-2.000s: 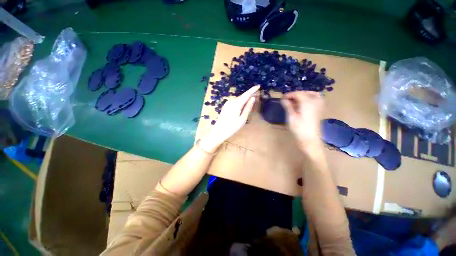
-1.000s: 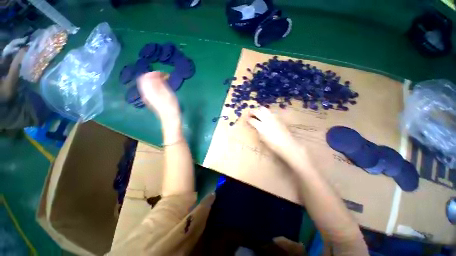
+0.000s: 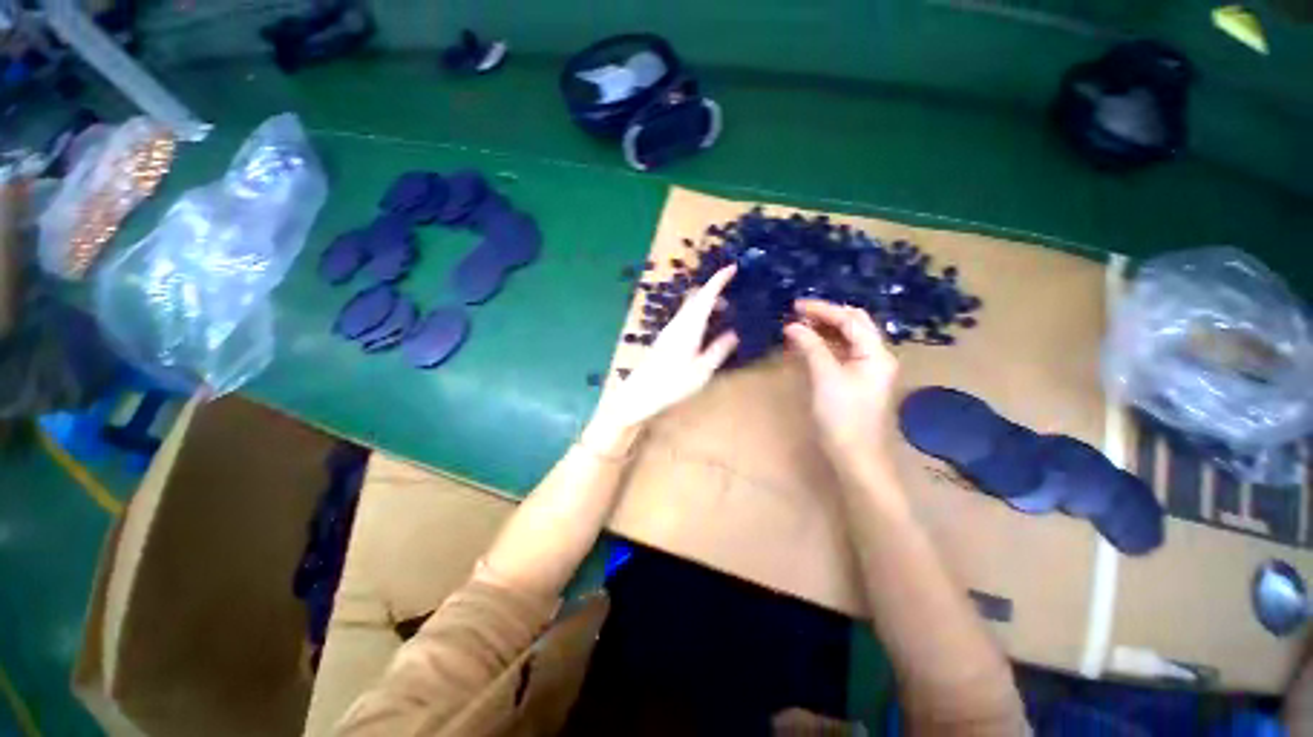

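Observation:
My left hand [image 3: 677, 357] is over the cardboard at the near left side of the heap of small dark buttons [image 3: 850, 274]. It holds a dark oval cover [image 3: 746, 320] between thumb and fingers, against the heap. My right hand [image 3: 845, 363] is just right of the cover, thumb and fingertips pinched together; whether a button is between them is too small to tell. Several covers lie in a ring [image 3: 497, 248] on the green surface at left. A row of overlapping covers [image 3: 1030, 464] lies on the cardboard at right.
Cardboard sheet [image 3: 749, 504] under the work. Clear bag [image 3: 216, 274] and a bag of copper-coloured parts [image 3: 108, 195] at left. Clear plastic bundle [image 3: 1210, 346] and a shiny oval piece [image 3: 1279, 596] at right. Open carton [image 3: 216, 533] at lower left. Black fan assemblies [image 3: 622, 89] [image 3: 1127, 104] beyond.
My left hand has moved from the cover ring at left to the button heap and now holds a cover. My right hand has moved up beside it. The view has shifted.

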